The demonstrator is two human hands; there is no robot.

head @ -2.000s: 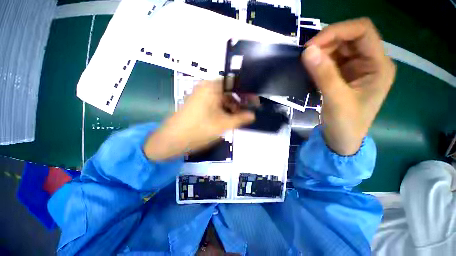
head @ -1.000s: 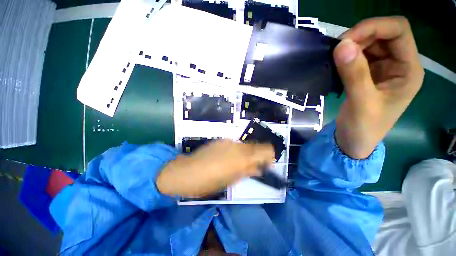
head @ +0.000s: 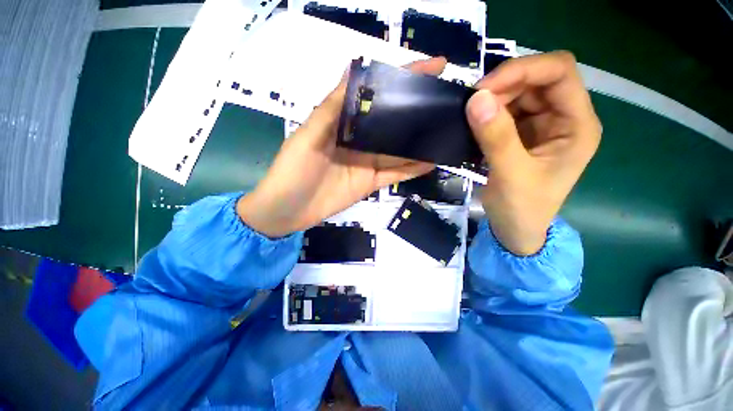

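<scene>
My right hand [head: 538,136] pinches the right end of a glossy black adhesive sheet [head: 418,108] between thumb and fingers. My left hand [head: 309,168] is below and behind its left end, fingers around a circuit board that is mostly hidden by the sheet; its edge shows at the left. Both are held above the white component tray [head: 372,327]. In the tray, a black-covered board [head: 424,231] lies tilted across its pocket, another covered board [head: 337,242] lies to its left, and a bare speckled board [head: 328,305] sits in the bottom left pocket.
Spent white release liners [head: 173,136] lie beyond and left of the tray. More black-covered boards [head: 440,36] lie at the top. A translucent ribbed pile [head: 36,120] stands at far left on the green mat [head: 233,160]. A person's white sleeve [head: 691,321] is at lower right.
My left hand has moved from the lower right pocket up to the sheet, with the board; that pocket now shows bare. My right hand has moved left with the sheet.
</scene>
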